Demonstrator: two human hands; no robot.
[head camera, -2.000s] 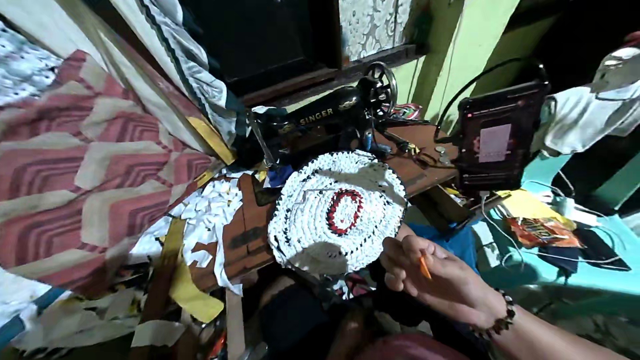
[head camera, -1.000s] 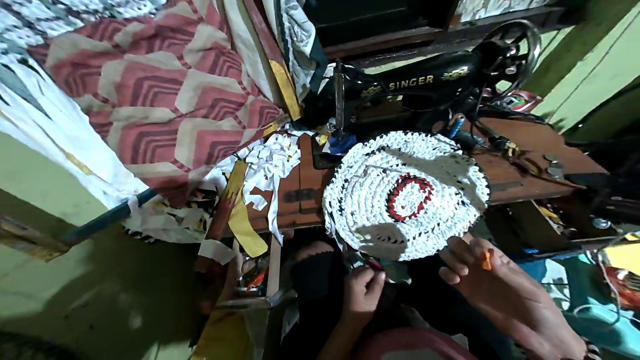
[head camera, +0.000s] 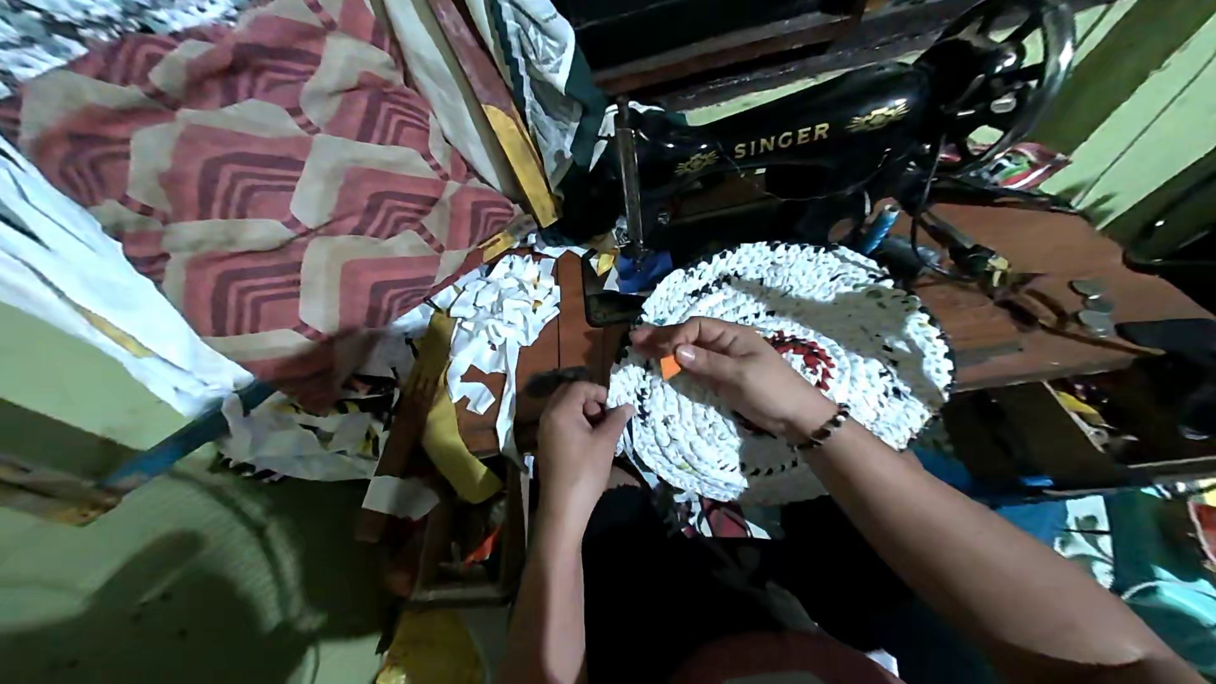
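Note:
A round white rug of braided fabric strips (head camera: 855, 313), with a red ring at its middle, lies at the front of a black Singer sewing machine (head camera: 798, 133). My left hand (head camera: 581, 432) pinches the rug's left edge between thumb and fingers. Over the rug's left part is my right hand (head camera: 731, 366), a small orange object (head camera: 671, 367) held in its fingers; what kind of object it is cannot be told. Left of the rug, a heap of white fabric strips (head camera: 503, 309) rests on the wooden sewing table (head camera: 1045, 256).
A red and beige patterned cloth (head camera: 247, 180) hangs at the left. Yellow fabric (head camera: 451, 427) drapes over the table's left edge, above an open drawer (head camera: 475, 560). Coins (head camera: 1092, 309) and cables lie on the table at right, with another open drawer (head camera: 1092, 418) below.
My right hand has moved left from the rug's lower right side to its left part, still with the orange object. My left hand has come up from below the rug to its left edge.

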